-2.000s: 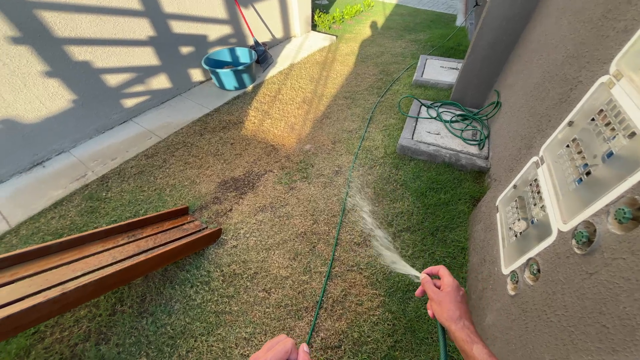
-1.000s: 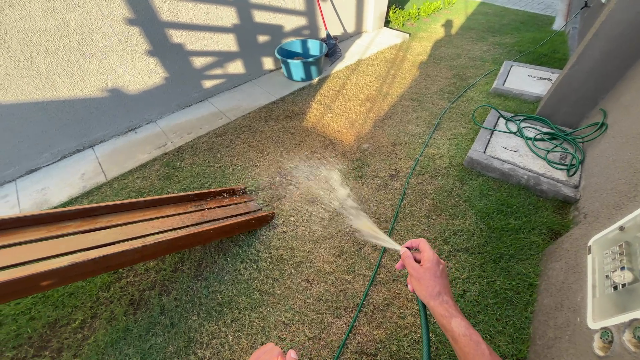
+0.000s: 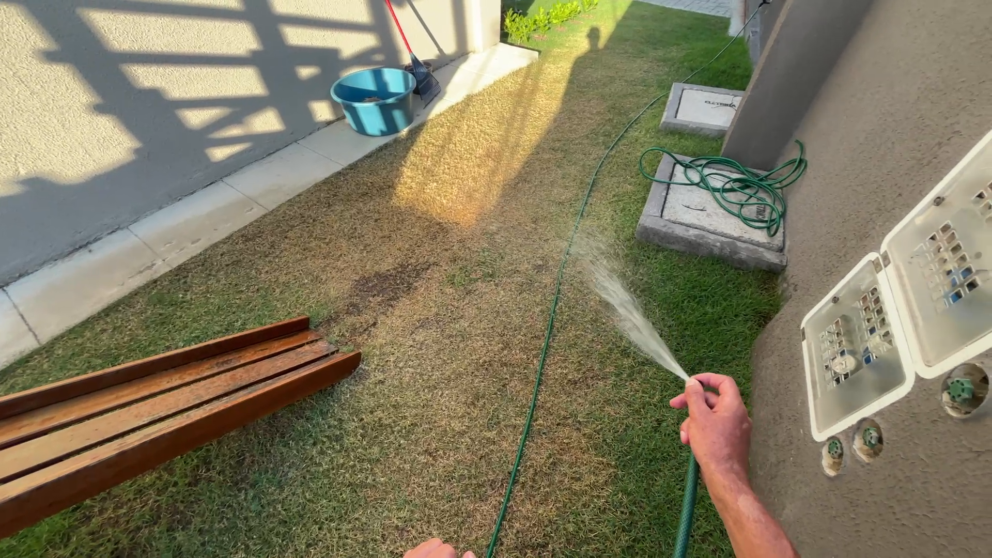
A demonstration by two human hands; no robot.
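My right hand grips the end of a green garden hose, thumb at its mouth. A fan of water sprays from it, up and to the left over the grass. Only the fingertips of my left hand show at the bottom edge; whether they hold anything is hidden. Just right of them, a thin green hose line runs over the lawn toward the far wall corner. More green hose lies loosely coiled on a concrete cover.
A slatted wooden bench juts in from the left. Beyond it stand a blue plastic tub and a rake by the wall. Concrete covers edge the right side, near a wall with clear-lidded meter boxes.
The water spray swung left between the first and second frames, and now points farther right again, near the thin hose line. The view turned left and then back right.
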